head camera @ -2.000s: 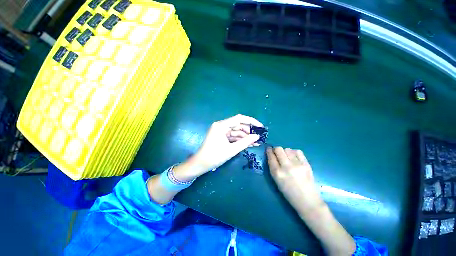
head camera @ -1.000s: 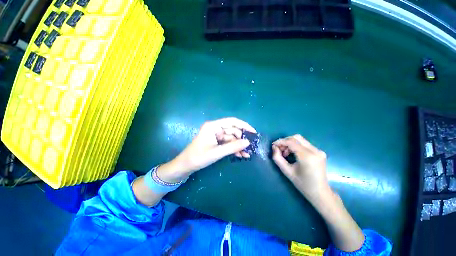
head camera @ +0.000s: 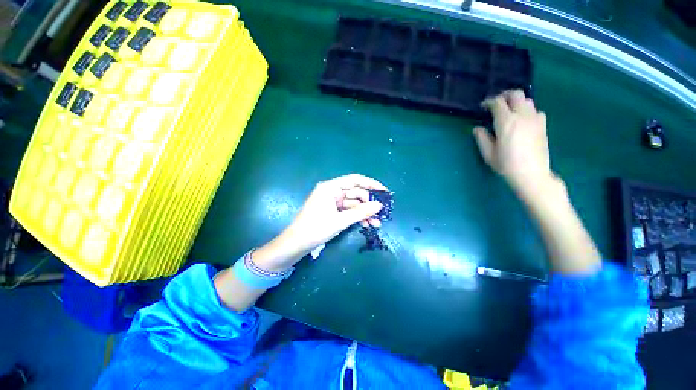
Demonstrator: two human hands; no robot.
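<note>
My left hand (head camera: 339,209) holds a small black housing (head camera: 381,202) between thumb and fingertips over the green bench. A loose pile of tiny black parts (head camera: 373,239) lies just below it, and one dark crumb lies to its right. My right hand (head camera: 517,133) is blurred, fingers apart, at the lower right edge of the black compartment tray (head camera: 427,105). I see nothing in it. A thin bright sliver (head camera: 507,273), perhaps tweezers or glare, lies left of my right sleeve. A small pale scrap (head camera: 317,250) is beside my left wrist.
A tall stack of yellow blister trays (head camera: 179,164) stands at left, with several black pieces in the top one. A part-built unit (head camera: 653,134) lies at far right. A black parts tray (head camera: 624,228) with silvery pieces is at the right edge. A metal rail (head camera: 565,36) runs behind.
My right hand has moved up and away from beside my left hand to the compartment tray, and its fingers have spread. My left hand still holds the housing. The view has shifted slightly.
</note>
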